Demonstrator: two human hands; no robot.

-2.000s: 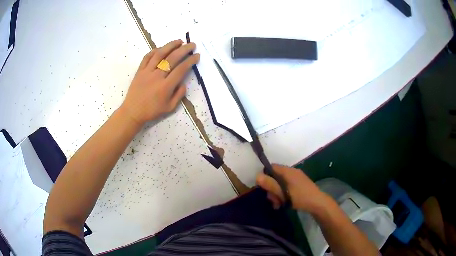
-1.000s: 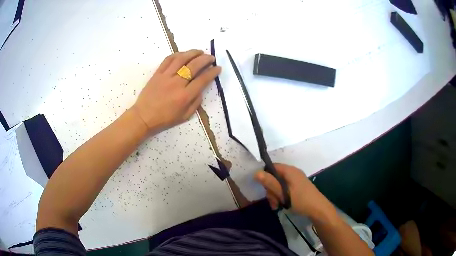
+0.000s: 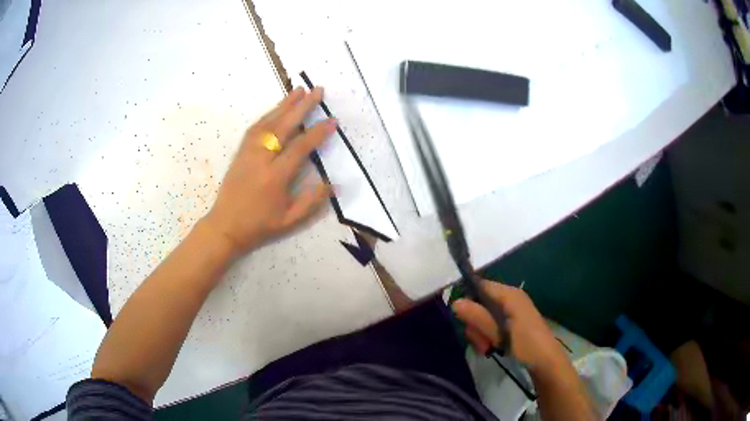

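My right hand (image 3: 511, 322) holds black tailor's shears (image 3: 442, 193) near the table's front edge. The blades point up and away over the large white paper pattern (image 3: 559, 148) and look closed, though blurred. My left hand (image 3: 275, 168), with a gold ring, lies with fingers spread on a narrow dark-edged paper trimming (image 3: 352, 185). The trimming is separated from the pattern's straight left edge by a strip of table. A black rectangular weight (image 3: 465, 83) rests on the pattern. A small notched dark scrap (image 3: 358, 248) lies below the trimming, on the seam.
A second black weight (image 3: 642, 24) lies at the upper right. A dark cut piece with white paper (image 3: 78, 242) lies at the left. A brownish seam (image 3: 269, 45) crosses the white table (image 3: 189, 329). A translucent bin (image 3: 604, 372) and blue stool (image 3: 644, 362) stand below the front right edge.
The narrow trimming has come away from the pattern and moved left under my left hand. My right hand has moved the shears right and closer to me, away from the trimming.
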